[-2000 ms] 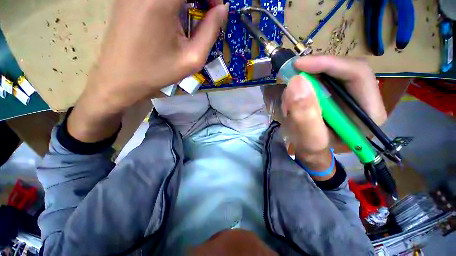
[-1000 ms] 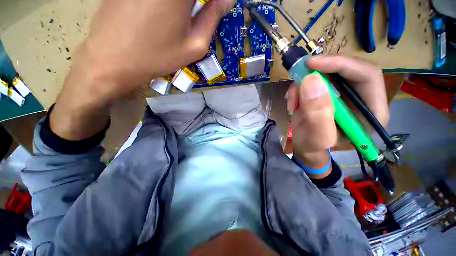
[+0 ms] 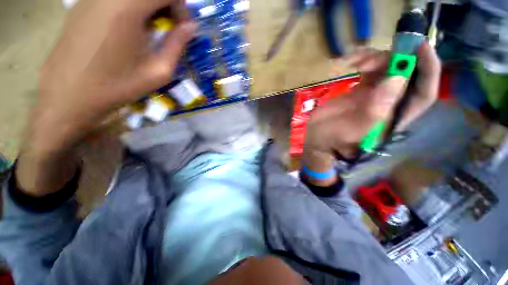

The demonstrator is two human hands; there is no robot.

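The frame is blurred. The blue PCB panel lies on the tan board. Several white pouch cells with yellow ends sit along its near edge. My left hand is over the panel's left side, its fingers curled around a pouch cell with a yellow end; the fingertips' exact contact is blurred. My right hand grips the green soldering iron, off the panel to the right, its front end pointing up and away. The iron's tip is unclear near the top edge.
Blue-handled pliers lie on the tan board right of the panel. A red bin or pack shows below the bench edge. Another red object and metal racks are at the lower right.
My right hand has carried the iron away from the panel, to the right, and turned it more upright. The view has shifted, so the panel and my left hand appear further left.
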